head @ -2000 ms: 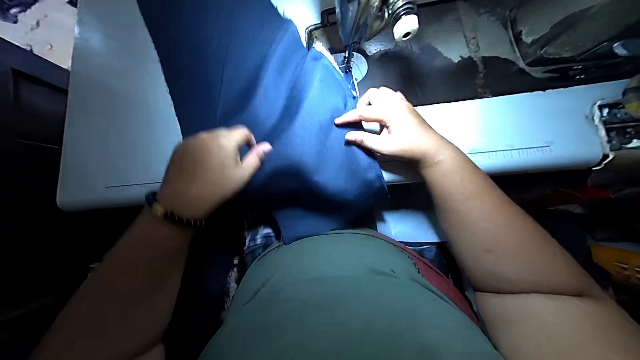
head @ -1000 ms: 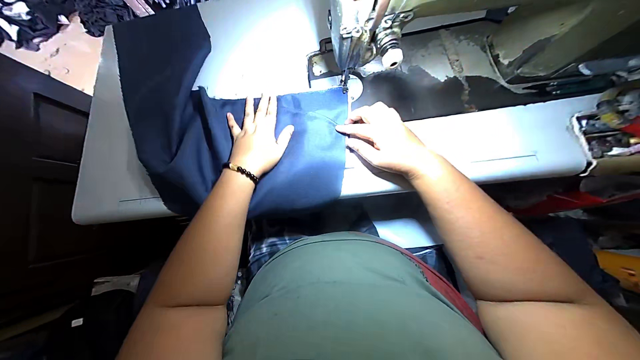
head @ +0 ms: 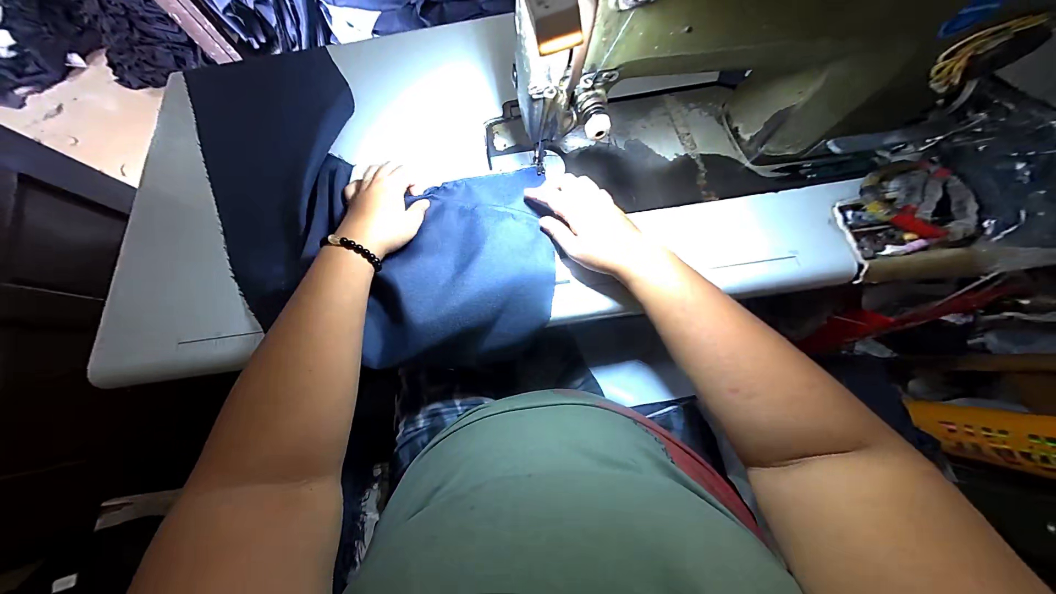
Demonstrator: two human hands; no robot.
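Navy blue fabric (head: 470,272) lies across the pale sewing table (head: 140,322), its front part hanging over the near edge. Its top right corner sits at the presser foot (head: 540,161) of a green sewing machine (head: 685,41). My left hand (head: 384,206), with a black bead bracelet at the wrist, rests on the cloth near its upper edge, fingers bent; whether it pinches a fold is unclear. My right hand (head: 586,219) is just right of the presser foot, fingertips at the fabric's right edge, thumb apart from the forefinger.
A tray of thread and scraps (head: 907,214) is set into the table's right end. Dark cloth heaps (head: 140,41) lie beyond the far left corner. A dark wooden panel (head: 49,231) stands at the left, and a yellow plastic crate (head: 982,433) is low at the right.
The fabric has turned, with its upper edge now running leftward from the presser foot. My left hand, spread flat on the cloth a second ago, now has bent fingers farther left near the edge.
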